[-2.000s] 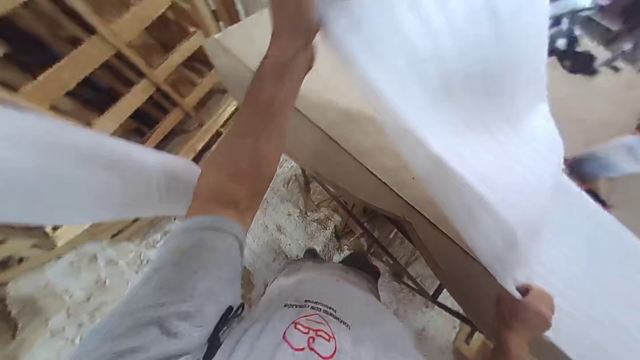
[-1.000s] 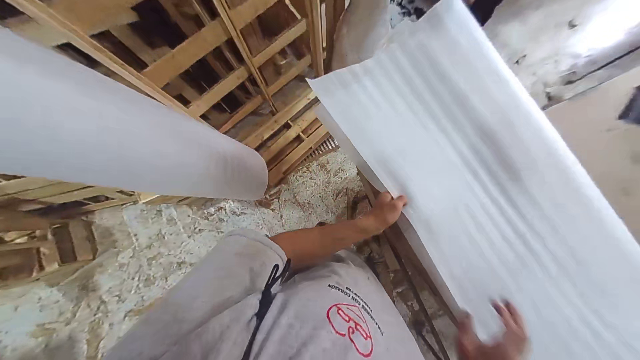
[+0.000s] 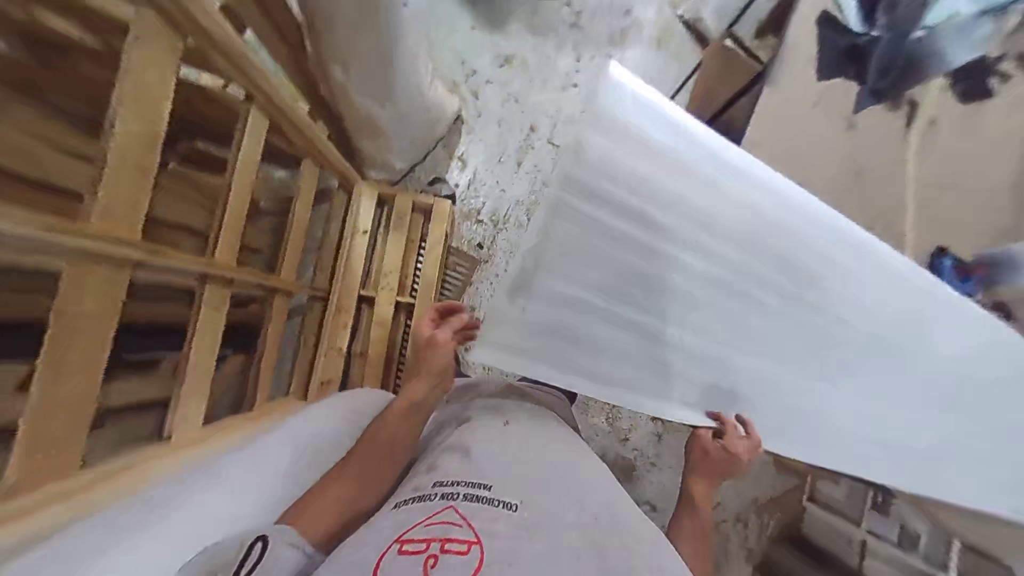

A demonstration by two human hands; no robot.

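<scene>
A wide sheet of white, translucent material (image 3: pixel 680 288) lies spread in front of me, its near edge running past my waist. With my right hand (image 3: pixel 724 444) I pinch that near edge between thumb and fingers. My left hand (image 3: pixel 446 332) is raised just off the sheet's left corner, fingers loosely curled; whether it touches the corner cannot be told. What lies directly beneath most of the sheet is hidden. A white roll or length of similar material (image 3: pixel 264 472) rests low on my left, beneath my left forearm.
Wooden slatted frames (image 3: pixel 232 200) stand close on my left. The floor (image 3: pixel 512 120) is pale and stained. Beyond the sheet, a tan board-like surface (image 3: pixel 864 176) bears dark cloth-like pieces (image 3: pixel 872 56). More wooden framing (image 3: pixel 840 512) shows below the sheet at the lower right.
My left hand has gone from gripping the sheet's edge to hovering near its left corner. My right hand, apart from the edge a second ago, now pinches it. The view has turned.
</scene>
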